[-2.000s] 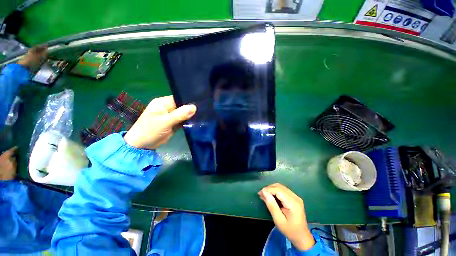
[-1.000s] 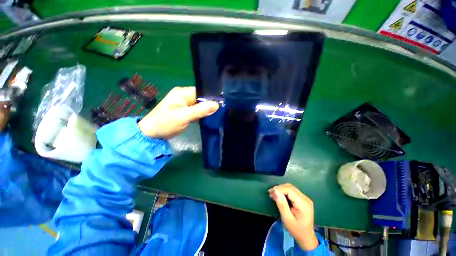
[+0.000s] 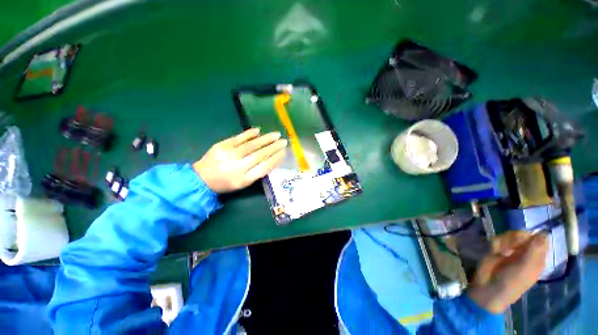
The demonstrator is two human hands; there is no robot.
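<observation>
A tablet screen assembly (image 3: 262, 108) lies back side up on the green bench, with an orange flat flex cable (image 3: 293, 136) along its back and a main board (image 3: 308, 194) at the end nearest me. My left hand (image 3: 241, 160) lies flat over the tablet's left side, fingers extended and slightly apart, covering part of it. My right hand (image 3: 510, 269) is off the bench at the lower right, slightly blurred, beside the soldering iron (image 3: 565, 203), whose tan handle points down. The right hand's fingers are close together, and whether they touch anything is unclear.
Small black-and-white parts (image 3: 117, 184) and bundled wired parts (image 3: 71, 176) lie left, near a white spool (image 3: 40, 229) and plastic bag (image 3: 13, 160). Another open tablet (image 3: 47, 72) is at upper left. A fan (image 3: 419, 82), cleaning pot (image 3: 442, 147) and blue box (image 3: 473, 154) stand right.
The tablet was held up screen-side toward me; it now lies back side up on the bench. My left hand has opened over it. My right hand has moved right toward the iron. The view has shifted.
</observation>
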